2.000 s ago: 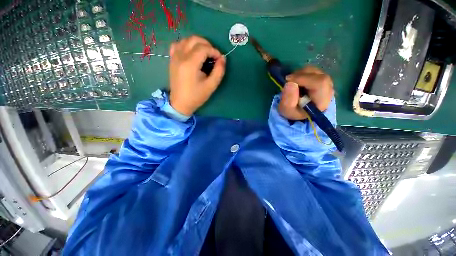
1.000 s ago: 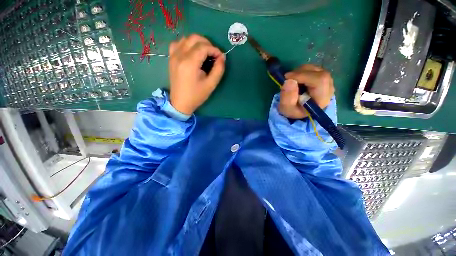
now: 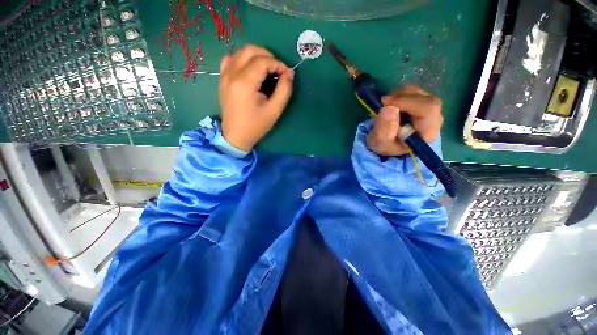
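A round white disc (image 3: 309,44) lies on the green mat, with a small silvery and reddish part on it, too small to make out. My left hand (image 3: 254,95) pinches a thin silvery solder wire (image 3: 298,65) between thumb and forefinger; its end reaches the disc's lower edge. My right hand (image 3: 407,121) holds a dark blue soldering iron (image 3: 368,91) with a yellow wire along it. The iron's brownish tip points up-left and stands a little right of the disc, apart from it.
A clear tray of silvery parts (image 3: 78,72) lies at the left, with red lead wires (image 3: 222,23) beside it. A metal-rimmed stand tray (image 3: 476,124) with a grey block is at the right. A clear round edge (image 3: 340,12) is at the top. Stacked trays (image 3: 501,226) sit below the bench edge.
The soldering iron and my right hand have moved slightly right, so the gap between tip and disc is wider. My left hand has barely moved.
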